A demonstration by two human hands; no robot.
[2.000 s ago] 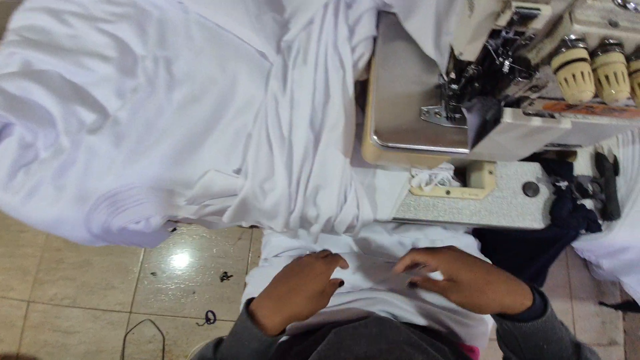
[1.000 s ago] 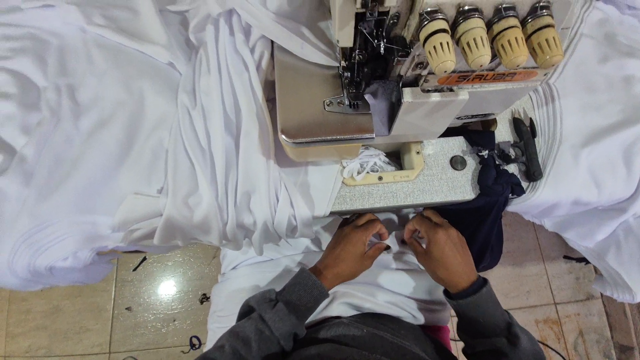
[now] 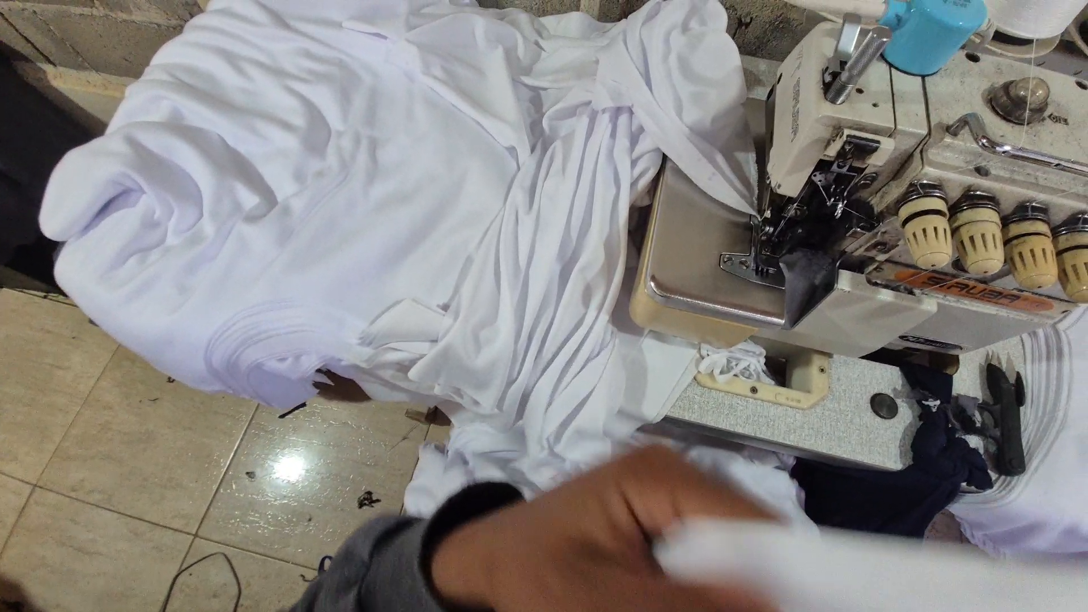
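My left hand [image 3: 595,535], blurred at the bottom centre, grips a piece of white fabric [image 3: 833,565] that stretches to the lower right. Out of view is my right hand. Beyond the left hand, a large heap of white cloth [image 3: 365,195] covers the left side of the table, its gathered folds reaching the overlock sewing machine [image 3: 850,170]. A white strip of cloth [image 3: 697,161] ends near the presser foot [image 3: 756,246]. White scraps [image 3: 735,361] fill the cream bin at the table's edge.
Dark snips [image 3: 1005,416] and navy fabric [image 3: 884,493] lie at the right of the table edge. More white cloth [image 3: 1054,425] is stacked at the far right. Yellowish tension knobs [image 3: 977,234] line the machine's front. Thread bits [image 3: 367,499] lie on the tiled floor [image 3: 127,442].
Both hands were low over the white cloth on my lap; now the left is raised nearer the camera, holding white fabric, and the right is gone from view. The view has shifted.
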